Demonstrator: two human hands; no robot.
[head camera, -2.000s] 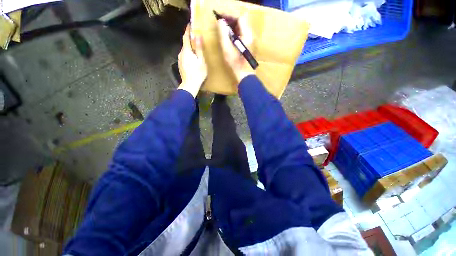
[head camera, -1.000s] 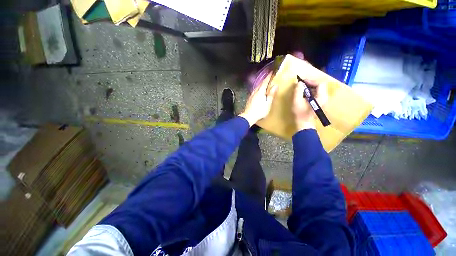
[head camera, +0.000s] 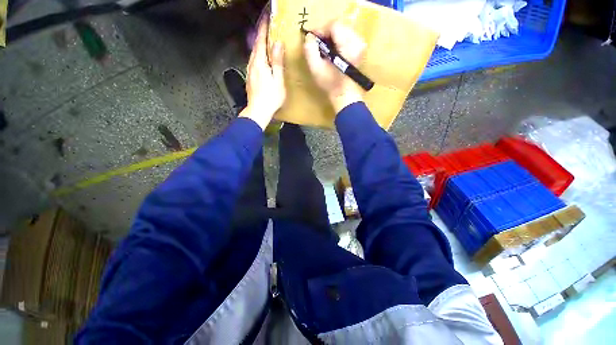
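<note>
A brown cardboard carton (head camera: 398, 50) is held at the top centre, its upper edge cut off by the picture's rim. My left hand (head camera: 265, 77) is bare and supports the carton's left edge. My right hand (head camera: 334, 60) is bare and holds a black marker pen (head camera: 354, 75) with white lettering, its tip at the carton's surface. Short black written strokes show on the carton just above the tip.
A blue plastic crate (head camera: 490, 62) with white pieces stands at the upper right. Red boxes (head camera: 476, 164) and blue boxes (head camera: 500, 195) stand at the lower right. Flattened cardboard (head camera: 57, 263) is stacked at the lower left. A yellow line (head camera: 128, 168) crosses the speckled floor.
Black strokes now show on the carton near the pen tip. The view has shifted, so carton and hands sit higher and further left than one second ago. The grip on the pen remains.
</note>
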